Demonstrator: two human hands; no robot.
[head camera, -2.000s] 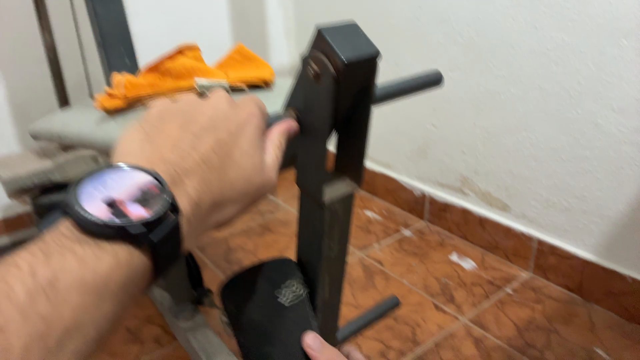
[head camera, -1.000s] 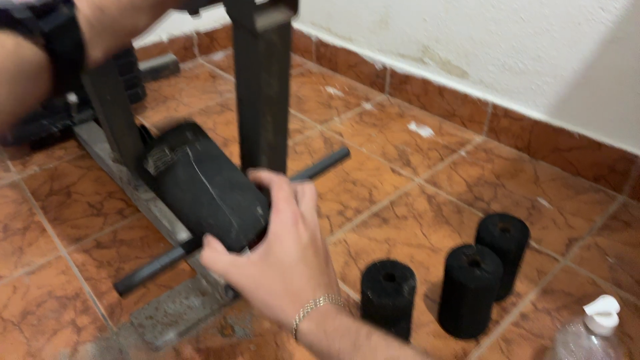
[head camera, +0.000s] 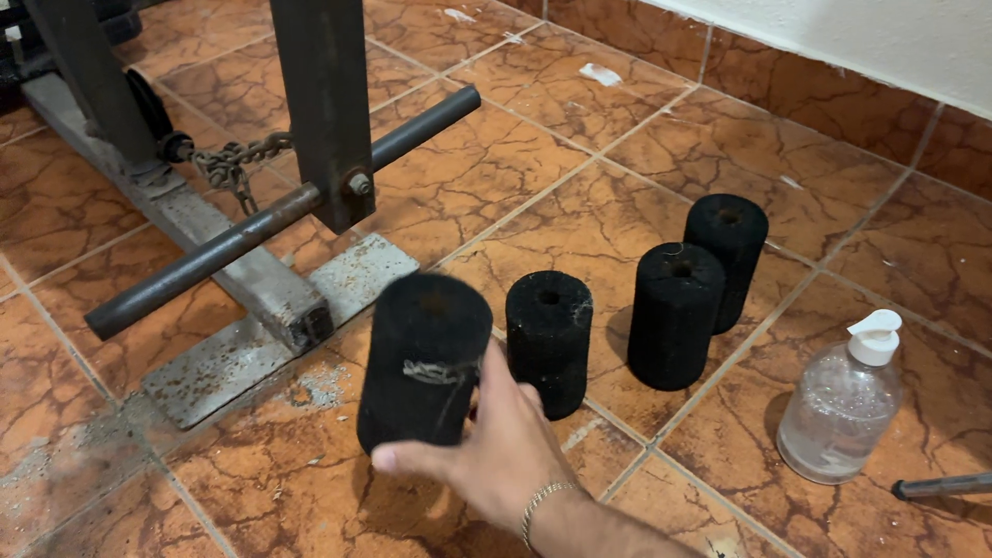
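My right hand (head camera: 504, 442), with a chain bracelet on the wrist, grips a black foam roller pad (head camera: 422, 349) that bears a pale marking. The pad is upright, left of a smaller-looking foam roller (head camera: 549, 349) standing on the tiles. Two more black rollers, one in front (head camera: 674, 318) and one behind (head camera: 727, 256), stand to the right. Beyond the held pad, a bare metal crossbar (head camera: 209, 260) passes through the foot of an upright steel post (head camera: 325, 108) of an exercise machine. My left hand is out of view.
A clear pump bottle (head camera: 841, 411) with liquid stands at the right, near a dark metal rod end (head camera: 938, 487). The machine's rusty base plate (head camera: 217, 372) lies on the tiled floor, and a chain (head camera: 232, 163) hangs behind the post. A white wall (head camera: 868, 39) rises at the back right.
The black pad in my right hand has come away from the machine's post and crossbar, toward the standing rollers. My left hand, by the post's upper part before, has left the view.
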